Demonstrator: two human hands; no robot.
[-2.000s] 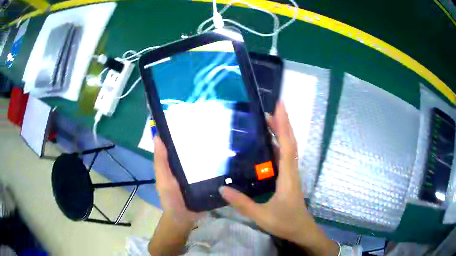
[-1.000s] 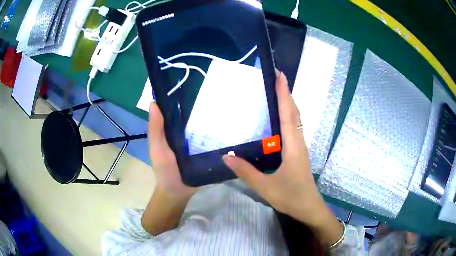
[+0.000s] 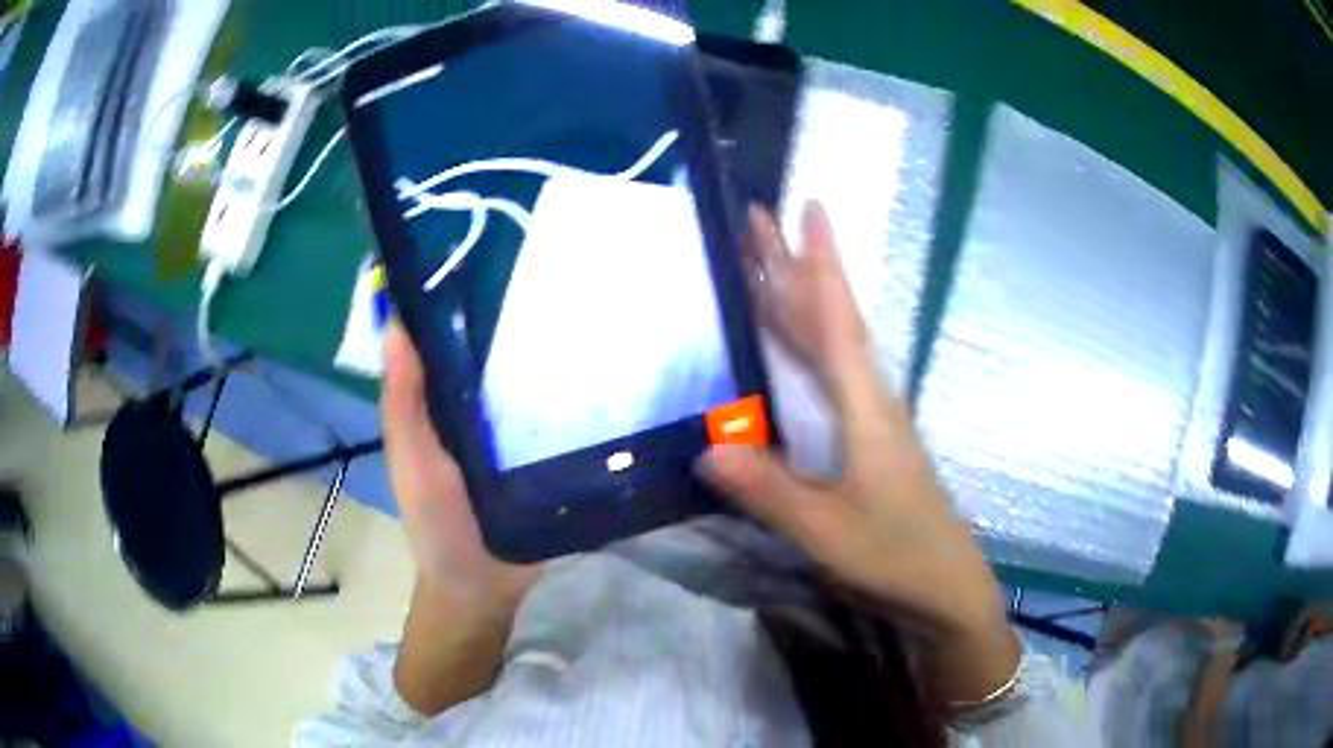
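Observation:
The black tablet under test [image 3: 585,329] is held up, tilted, its lower end towards me. Its screen shows a picture of white cords and a white sheet, an orange-red button at lower right and a small white button at lower middle. My left hand [image 3: 446,490] grips its lower left edge, with the fingers partly hidden. My right hand [image 3: 863,439] is blurred at its lower right, the thumb over the corner below the orange-red button and the fingers spread beside the edge. I cannot tell whether it still grips the tablet.
Another dark tablet [image 3: 753,132] lies behind. Bubble wrap [image 3: 1067,351] is to its right, with a third tablet [image 3: 1265,365] further right. A white power strip [image 3: 256,183] with cables and stacked silvery packages [image 3: 103,110] are at left. A black stool [image 3: 161,497] stands below.
The tablet was raised towards me, then shifted slightly left. The picture on its screen changed. My right thumb moved from the small white button towards the orange-red one, and its fingers spread.

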